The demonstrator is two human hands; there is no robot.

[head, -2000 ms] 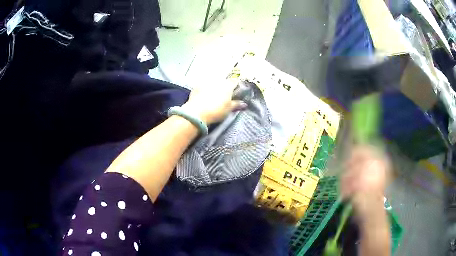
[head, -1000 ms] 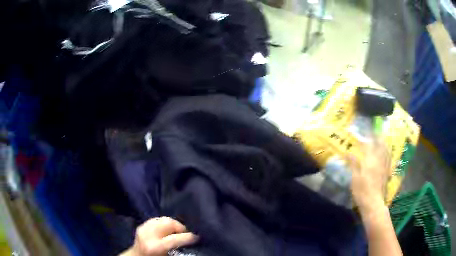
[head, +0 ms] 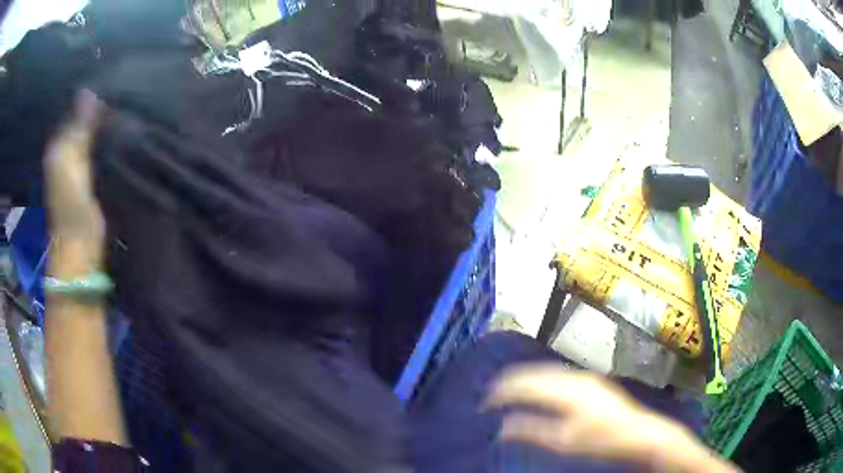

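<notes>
My left hand (head: 76, 175), with a pale green bangle on the wrist, holds a dark denim garment (head: 250, 268) raised at the left. The garment hangs blurred down toward my lap, in front of the blue crate. My fingertips are partly hidden by the cloth. My right hand (head: 564, 411) is over my lap at the bottom, blurred, fingers extended and apart, with nothing seen in it. The rubber mallet (head: 677, 187) lies on the yellow-wrapped stool (head: 629, 263), its green and black handle reaching past the front edge.
A blue crate (head: 453, 296) is heaped with dark garments (head: 370, 157) bearing white strings and tags. A green crate (head: 776, 388) holding dark cloth stands right of the stool. Another blue crate (head: 786, 175) and a cardboard piece (head: 802, 92) are at the far right.
My left hand has lifted the dark garment from my lap up and to the left. My right hand has let go of the mallet, now resting on the stool, and moved back to my lap.
</notes>
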